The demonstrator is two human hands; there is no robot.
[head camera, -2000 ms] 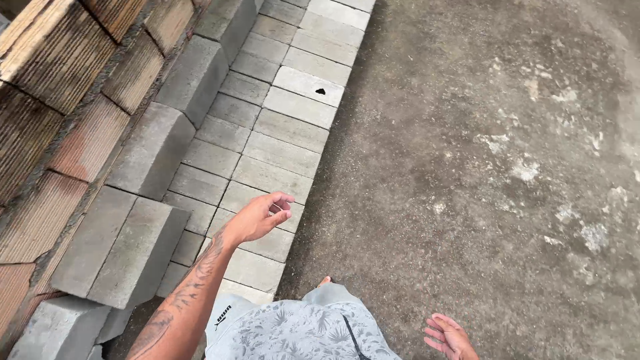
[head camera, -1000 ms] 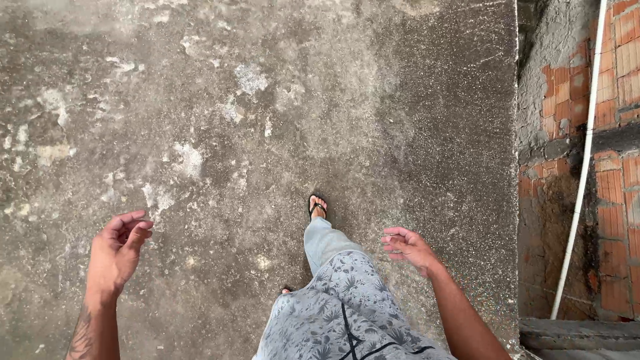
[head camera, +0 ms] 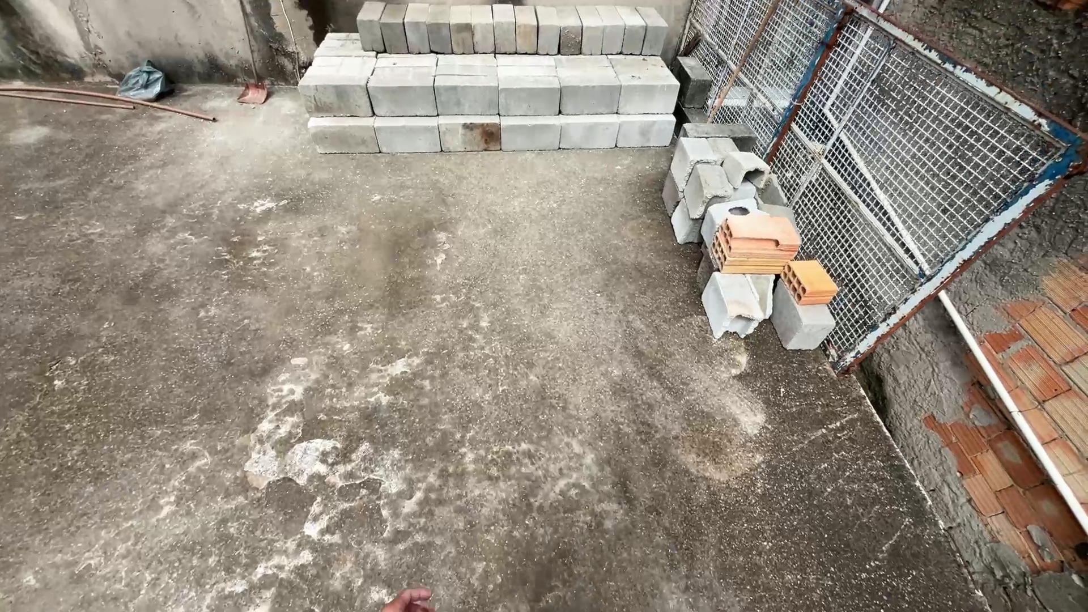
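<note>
Only the fingertips of a hand, apparently my left hand [head camera: 410, 600], show at the bottom edge, over the concrete floor. Whether it holds anything is hidden below the frame. My right hand is out of view. Far ahead, grey concrete blocks [head camera: 529, 89] stand stacked in rows against the wall, with a row of narrower upright ones [head camera: 482, 30] on top. To the right is a looser pile of grey blocks [head camera: 707, 189], some broken. Orange hollow clay bricks [head camera: 759, 234] lie on that pile, and a smaller clay brick piece [head camera: 809, 282] rests on a grey block [head camera: 802, 325].
A metal frame with wire mesh [head camera: 918, 153] leans along the right side. Beyond the floor's right edge run a white pipe [head camera: 1011, 408] and a clay brick wall [head camera: 1020, 459]. At back left lie a dark plastic bag [head camera: 144, 82], a reddish shovel blade [head camera: 252, 93] and brownish hoses [head camera: 110, 97].
The view has swung away from the block row beside me, across the floor, to the far stack. Both hands showed a second ago; now only one hand's fingertips do.
</note>
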